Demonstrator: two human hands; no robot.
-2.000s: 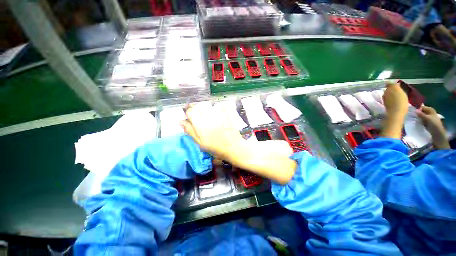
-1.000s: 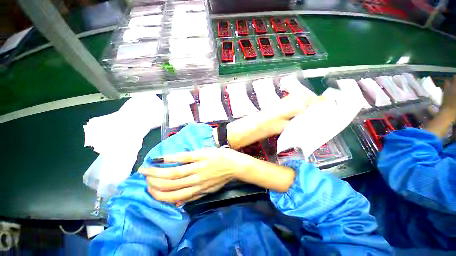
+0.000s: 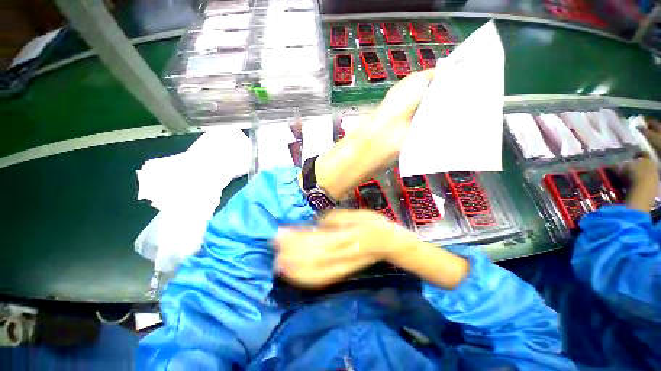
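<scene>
My left hand (image 3: 412, 93), with a dark watch at the wrist, reaches up and right over the tray and holds a white sleeve or sheets (image 3: 458, 109) raised above it. The fingertips are partly hidden behind the white. My right hand (image 3: 326, 250) is blurred and crosses low over my left forearm; nothing shows in it. The clear tray (image 3: 511, 228) in front of me has white-covered phones (image 3: 275, 145) in the back row, partly hidden, and bare red keypad phones (image 3: 418, 199) in the front row.
A pile of white sleeves (image 3: 192, 174) lies left of the tray. A tall stack of filled trays (image 3: 250, 80) stands behind by a grey post (image 3: 119, 65). A tray of red phones (image 3: 373, 65) is on the green belt. At right another person's hand (image 3: 641, 181) works over a tray (image 3: 540, 170).
My left hand has lifted the white sleeve up from low over the tray's right side. My right hand has shifted slightly right and remains near the left forearm. The view has shifted a little.
</scene>
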